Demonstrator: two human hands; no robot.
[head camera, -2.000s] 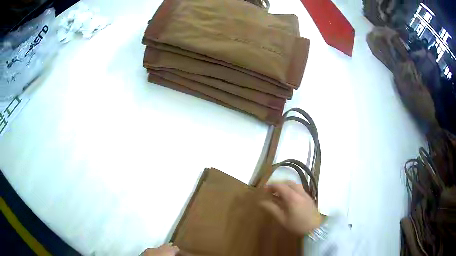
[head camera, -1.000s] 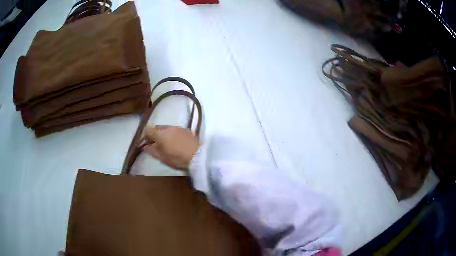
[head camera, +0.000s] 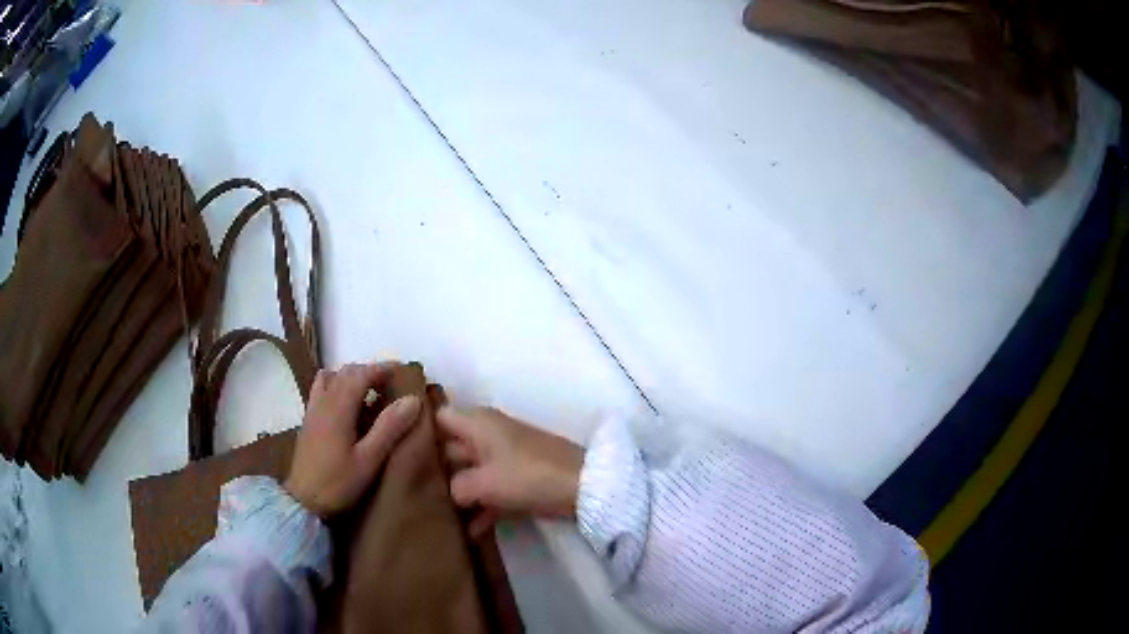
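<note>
A brown tote bag (head camera: 415, 545) lies in front of me at the lower left, its two loop handles (head camera: 285, 266) standing from its top edge. My left hand (head camera: 341, 440) lies on the bag near the handles, thumb and fingers gripping fabric at the top edge. My right hand (head camera: 501, 464) is at the bag's right side edge near the top corner, fingers curled on the side fold. Part of the bag is hidden under my left hand and sleeve. A stack of folded brown bags (head camera: 93, 310) lies at the left, handles at its far end.
The bags lie on a white table (head camera: 594, 260) with a dark seam line. A loose brown bag pile (head camera: 941, 74) is at the upper right. A small blue object (head camera: 93, 60) is at the upper left. A yellow line (head camera: 1021, 434) shows on dark floor at the right.
My right hand has moved from the handles to the bag's right side edge. My left hand has come into view on the bag. The view has shifted right, so the stack shows further left.
</note>
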